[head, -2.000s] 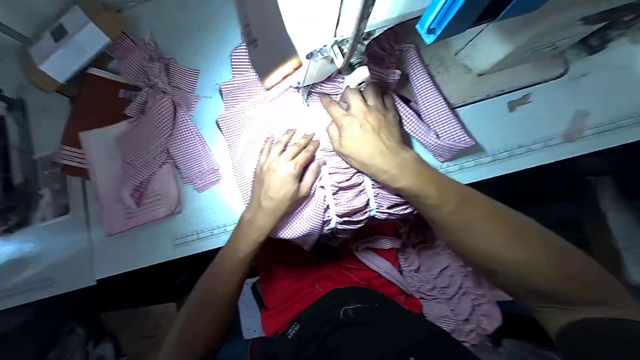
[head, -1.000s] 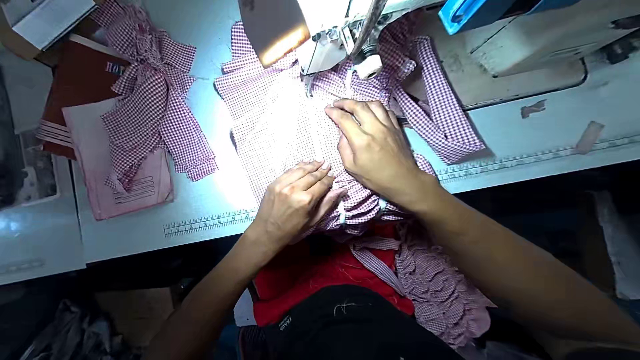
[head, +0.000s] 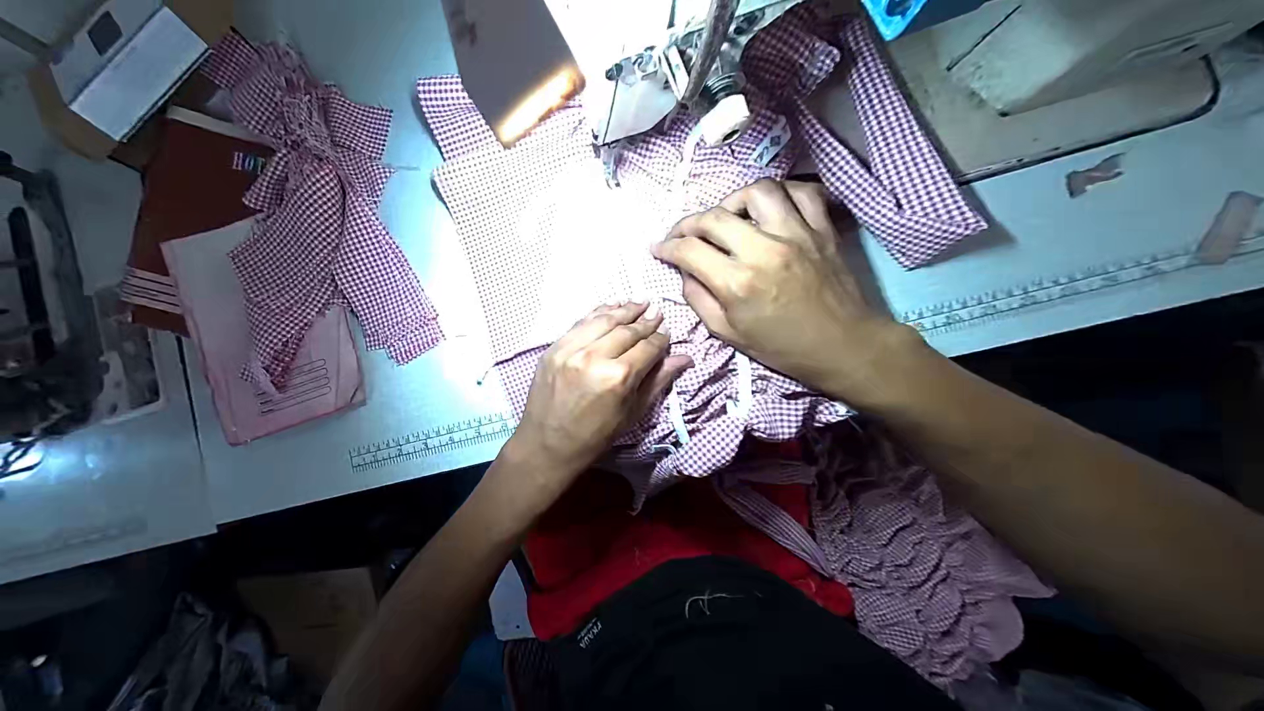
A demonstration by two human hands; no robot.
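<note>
Purple-and-white gingham fabric lies under the head of a sewing machine, brightly lit around the needle area. My left hand rests on the cloth's near part, fingers fairly close together, pressing on it. Just right of and below the needle area, my right hand lies on the cloth with its fingers bent; whether it pinches the fabric cannot be told. Gathered cloth with white elastic-like strips bunches between and below my hands. A folded gingham band lies to the right of the machine's needle area.
At the left, a tied gingham piece lies over a brown notebook and a pink booklet. Beyond them is a white box. A ruler strip runs along the table's near edge. More ruffled gingham hangs below the edge.
Two seconds ago my left hand lay flatter with fingers spread on the fabric; now its fingers are closer together. My right hand has moved back from beside the machine's needle area.
</note>
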